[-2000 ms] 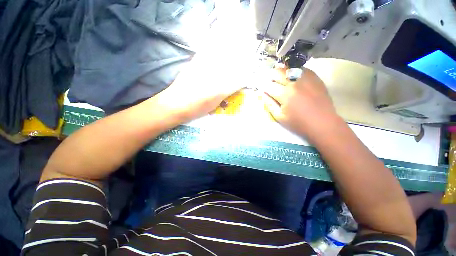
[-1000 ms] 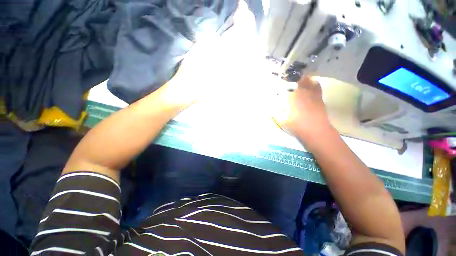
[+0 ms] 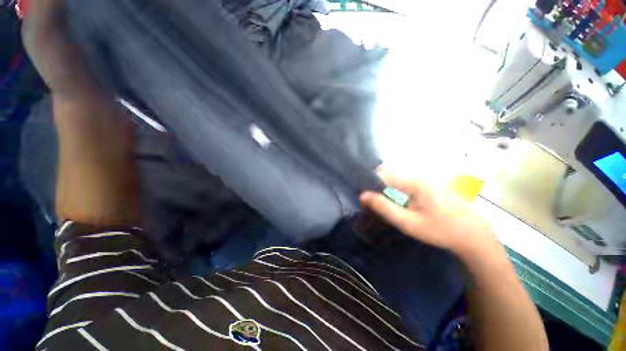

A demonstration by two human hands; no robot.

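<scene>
A dark grey-blue garment is stretched on a slant from the upper left to the centre, blurred by motion, with a small white label on it. My right hand holds its right end between thumb and fingers; a small pale green piece shows at the fingertips. My left hand is at the upper left by the garment's other end, blurred and partly cut by the frame's edge; its fingers cannot be made out.
The white sewing machine stands at the right, with its control panel at the frame's edge. Yellow tape lies on the bed. More dark cloth lies behind the garment. The green ruler strip edges the table.
Both hands have left the needle area; my left moved far to the upper left, my right nearer the table's front. The garment is now lifted and spread between them. The view has shifted left.
</scene>
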